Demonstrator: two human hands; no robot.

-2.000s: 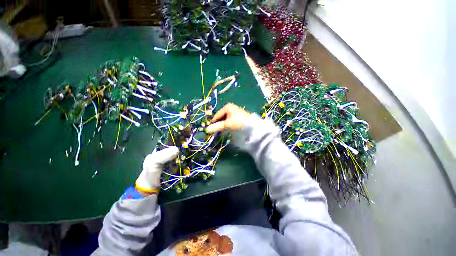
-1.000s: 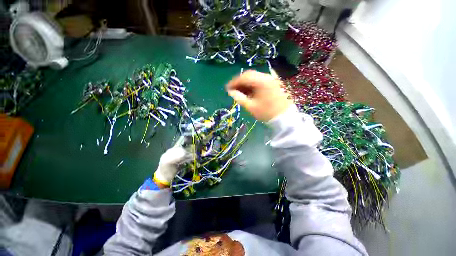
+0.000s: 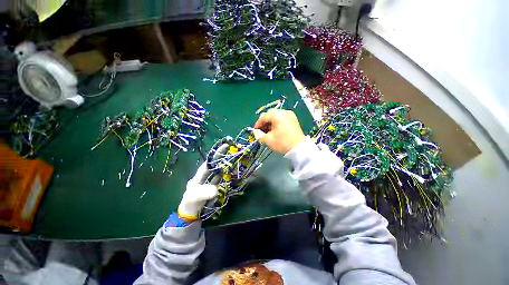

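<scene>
A bunch of ring circuit boards [image 3: 230,173] with white, yellow and dark lead wires stands tilted near the table's front edge. My left hand [image 3: 199,192], in a white knit glove with a yellow cuff, grips the bunch from its left side. My bare right hand [image 3: 279,131] is at the bunch's upper right, thumb and fingertips pinched on a white wire end. The small tool with pale handles [image 3: 270,106] lies just behind my right hand, partly hidden.
Board piles stand at left [image 3: 167,119], rear [image 3: 251,42] and right [image 3: 385,147], the right one with wires hanging over the edge. A red component heap [image 3: 349,89] is at right rear. A fan [image 3: 47,78], a power strip [image 3: 127,65] and an orange fixture [image 3: 23,189] are at left.
The bunch has been tipped up from lying flatter on the table. My right hand rose away from it, then came back down to its upper right wires. The camera view has shifted.
</scene>
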